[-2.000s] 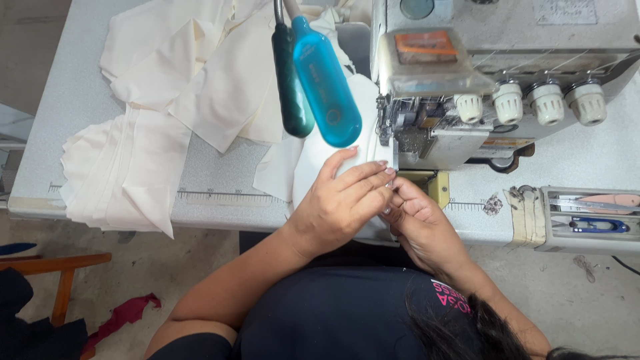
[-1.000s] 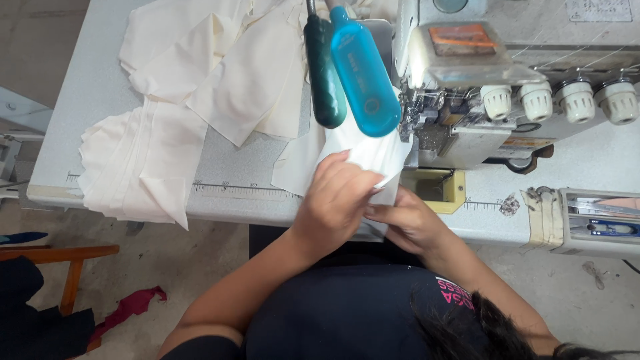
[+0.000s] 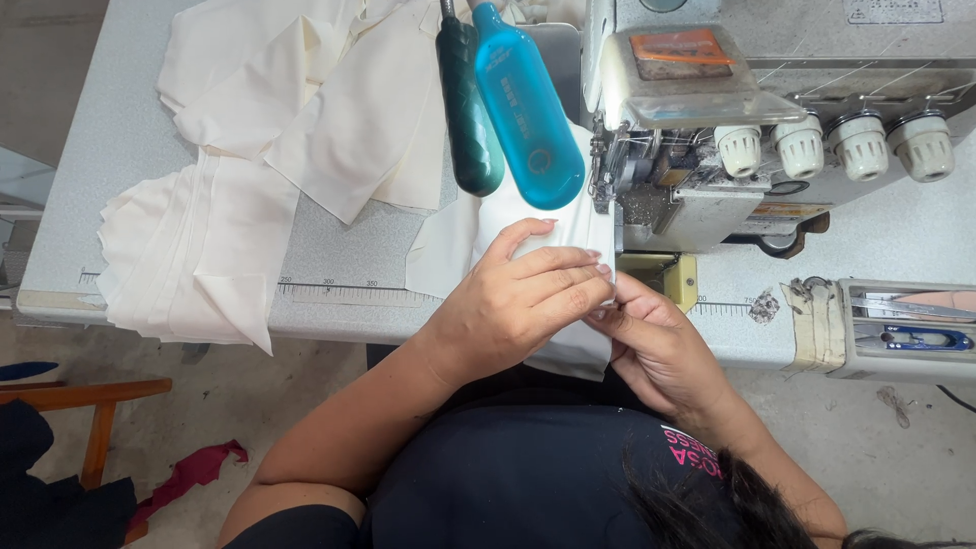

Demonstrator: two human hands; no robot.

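White fabric (image 3: 503, 202) lies under the presser foot area of an overlock sewing machine (image 3: 648, 175) and hangs over the table's front edge. My left hand (image 3: 526, 293) rests on it with fingers spread toward the machine, fingertips at the fabric's right edge. My right hand (image 3: 659, 343) pinches that same edge between thumb and fingers, just in front of the machine and touching the left fingertips. A blue lamp head (image 3: 530, 114) and a dark green one (image 3: 469, 114) hang above the fabric and hide part of it.
Cream fabric pieces (image 3: 198, 252) lie in stacks on the left of the table (image 3: 366, 313), some over its front edge. Tension dials (image 3: 797, 145) line the machine. At the right, a tray (image 3: 846, 366) holds blue thread snips (image 3: 926, 338) and scissors (image 3: 907, 306). An orange wooden frame stands lower left.
One second ago my left hand was bunched on the fabric; now it is spread flatter, its fingertips at the edge by my right hand. The right hand remains at that edge.
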